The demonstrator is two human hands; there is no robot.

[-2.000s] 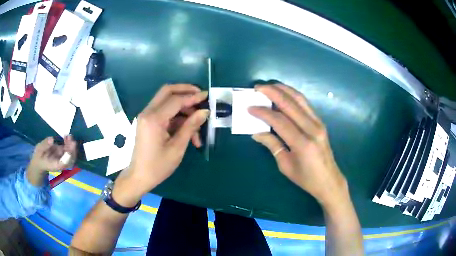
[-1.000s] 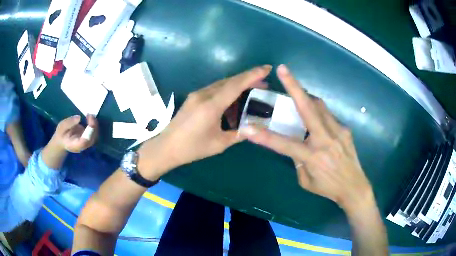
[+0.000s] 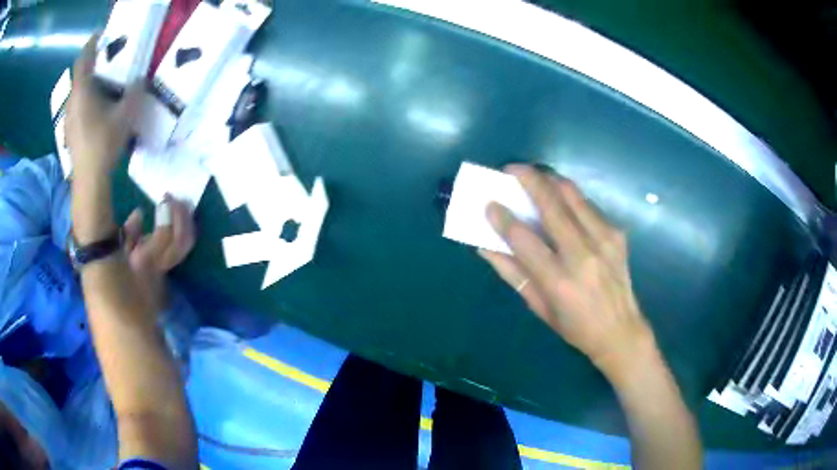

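My right hand (image 3: 574, 262) holds a folded white card insert (image 3: 473, 207) over the green bench. A small dark part (image 3: 444, 191) shows at the insert's left edge. My left hand (image 3: 106, 119), blurred and wearing a watch, is at the upper left, against a white retail box (image 3: 131, 41); whether it grips the box is unclear. A second retail box (image 3: 197, 60) lies to its right. A black accessory (image 3: 248, 103) and unfolded white inserts (image 3: 290, 229) lie between my hands.
Another person's hand (image 3: 163, 240), with a white wrap on one finger, is beside my left forearm at the bench's near edge. Overlapping retail boxes (image 3: 785, 353) stand at the right end. A white strip (image 3: 597, 55) edges the green bench (image 3: 413, 303).
My left hand has left the insert and moved to the boxes at upper left. My right hand stays on the insert, whose plain white face now shows. The co-worker has shifted right.
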